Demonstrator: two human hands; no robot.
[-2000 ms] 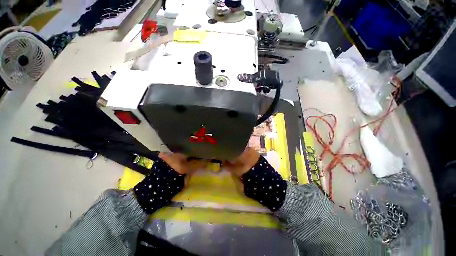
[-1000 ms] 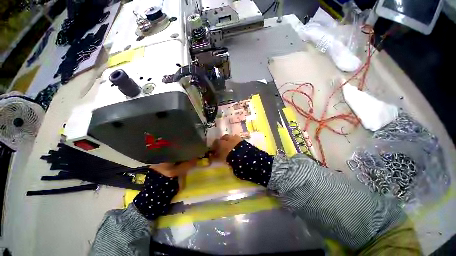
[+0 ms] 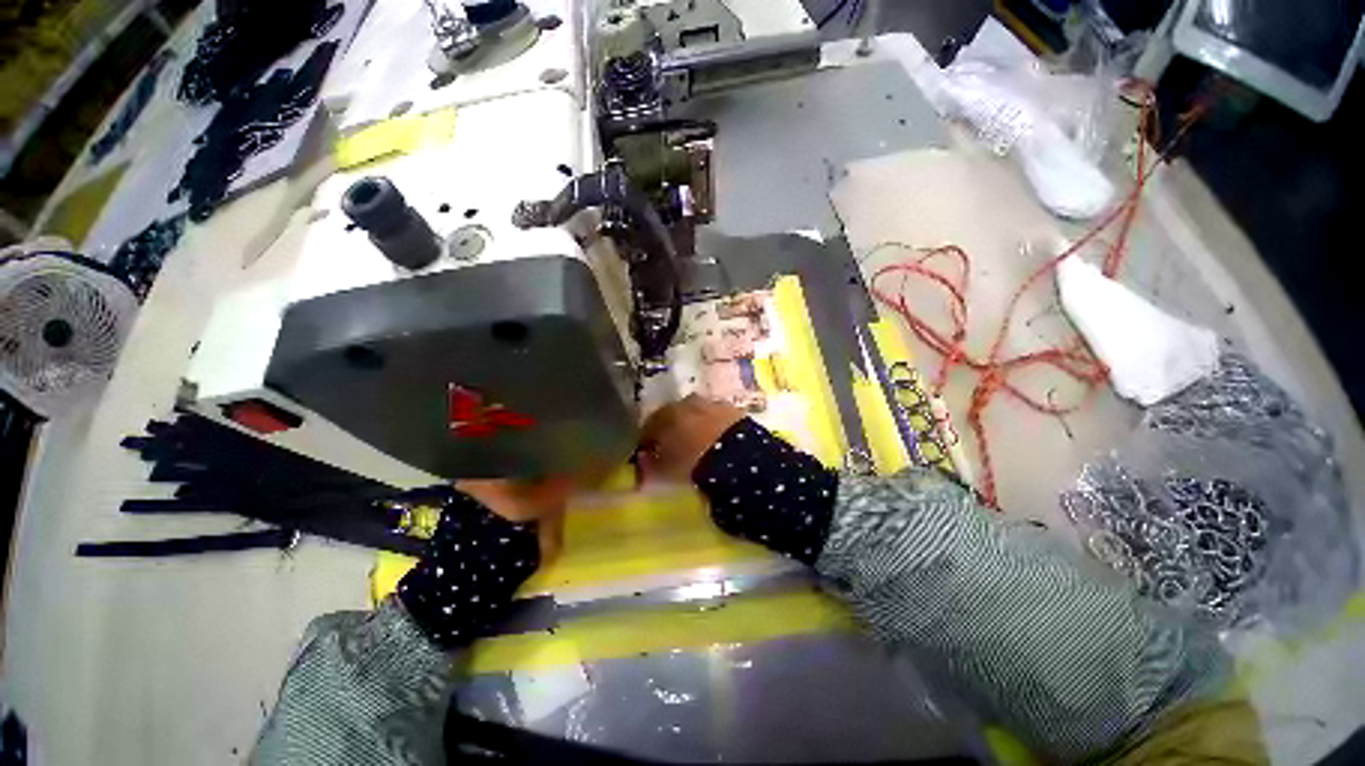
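Note:
The sewing machine's dark grey head cover (image 3: 464,374) with a red logo hides the needle. My left hand (image 3: 517,501) lies at the cover's lower edge, its fingertips partly hidden. My right hand (image 3: 686,437) is at the cover's right lower corner, fingers bent inward under it. I cannot tell what either hand holds. Both rest over the yellow-taped surface (image 3: 644,542). A fanned pile of black straps (image 3: 255,486) lies left of the machine, with metal rings near its right end.
A row of rings (image 3: 916,416) lies right of the head. Farther right are red-orange cord (image 3: 981,367), a white cloth bundle (image 3: 1133,332) and a clear bag of rings (image 3: 1198,524). A fan (image 3: 60,326) stands left. A clear plastic sheet (image 3: 719,696) lies in front.
The view has turned and shifted, so the machine sits farther left than two seconds ago. My right hand has moved from beneath the cover's front to its right corner. My left hand stays at the lower edge.

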